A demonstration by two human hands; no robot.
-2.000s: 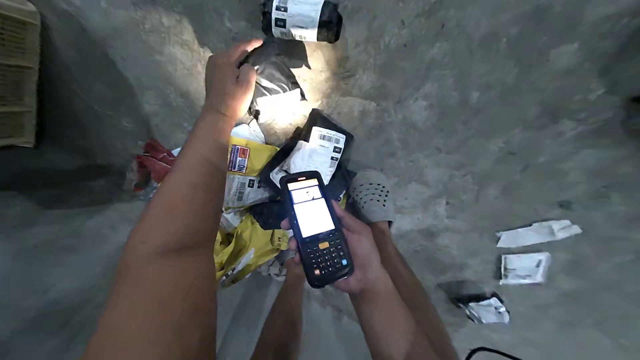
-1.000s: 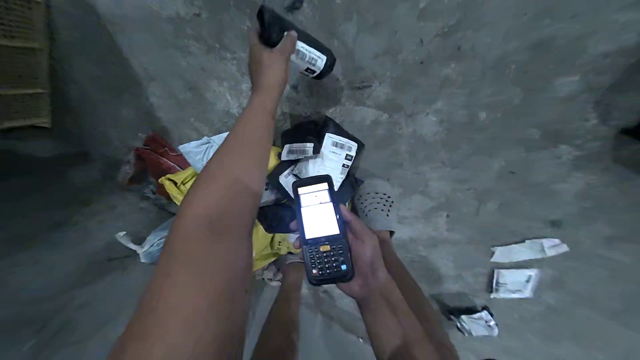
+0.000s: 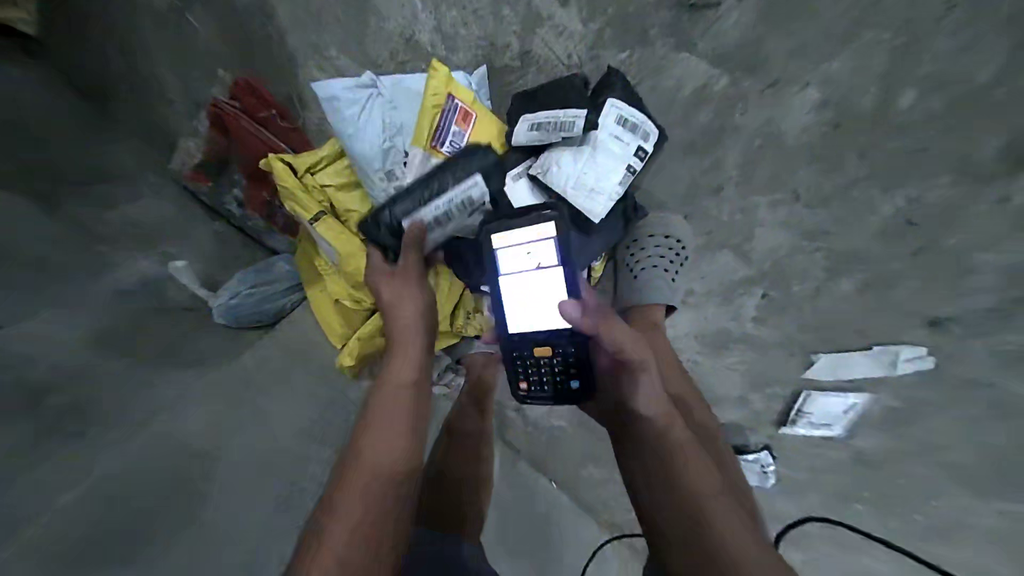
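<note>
My left hand (image 3: 404, 280) grips the lower end of a black plastic-wrapped parcel (image 3: 436, 200) with a white barcode label, held over the pile. In my right hand (image 3: 612, 344) is a handheld barcode scanner (image 3: 538, 308) with a keypad and a lit screen, the thumb at the screen's edge. Beyond the scanner lie black parcels (image 3: 552, 108) with white labels, one with a large white label (image 3: 600, 164). A yellow mailer bag (image 3: 460, 120) rests on a pale plastic mailer (image 3: 364, 120). Crumpled yellow bags (image 3: 336, 280) lie left of and partly behind my left hand.
Left of the pile are a red bag (image 3: 252, 144) and a knotted grey plastic bag (image 3: 260, 292). My foot in a grey clog (image 3: 654, 260) stands right of it. Flat white packets (image 3: 828, 414) lie on the concrete floor at right, and a black cable (image 3: 864, 544) crosses the lower right.
My left hand has come down from the top with the black parcel, which is now beside the scanner over the pile. The right hand still holds the scanner. The view has tilted or moved closer.
</note>
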